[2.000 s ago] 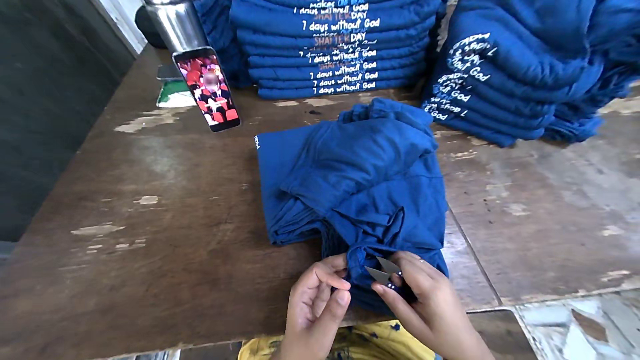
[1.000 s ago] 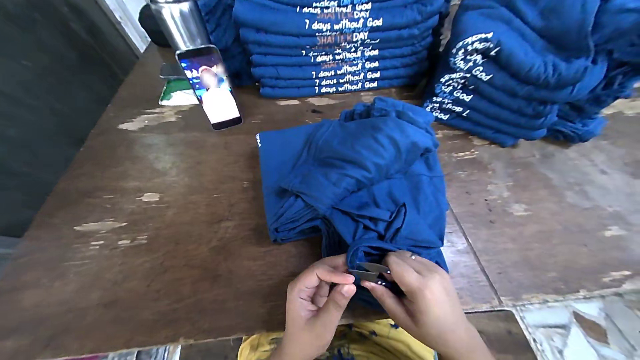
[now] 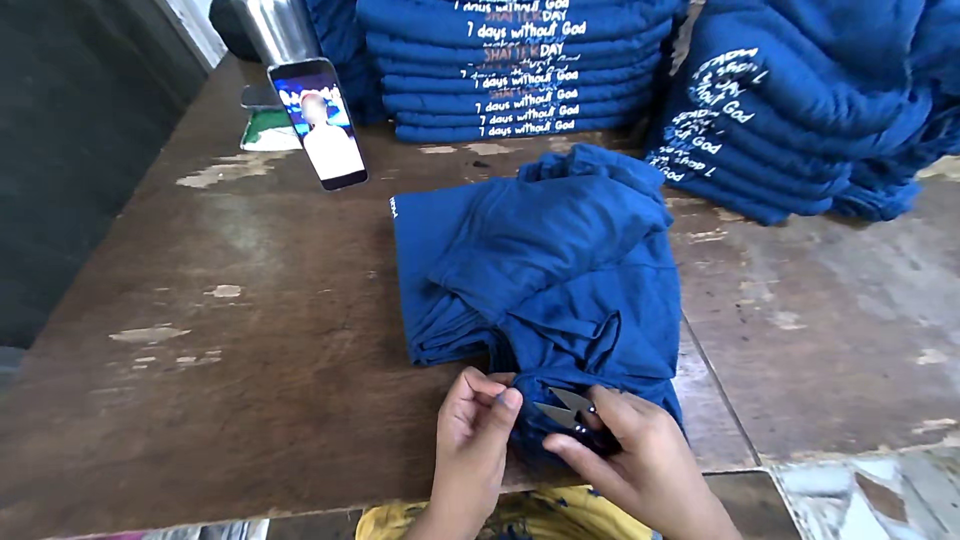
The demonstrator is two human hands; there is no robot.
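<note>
A blue fabric garment [image 3: 555, 247] lies loosely folded near the front edge of the wooden table. My left hand [image 3: 476, 427] pinches the garment's near edge between thumb and forefinger. In my right hand [image 3: 637, 442] is a pair of thread snips [image 3: 568, 411], their two pointed blades apart and directed left toward my left fingertips, over the blue cloth. The handles of the snips are mostly hidden by my right fingers.
A stack of folded blue garments with printed writing [image 3: 517, 75] stands at the back, and another [image 3: 780, 112] at the back right. A smartphone [image 3: 319, 124] leans against a metal bottle [image 3: 277, 30] at back left. The wooden table [image 3: 262, 390] has worn patches.
The blades of the snips, closer together and at my left fingertips one second ago, are now spread apart and a little to the right of them. The picture on the phone has changed.
</note>
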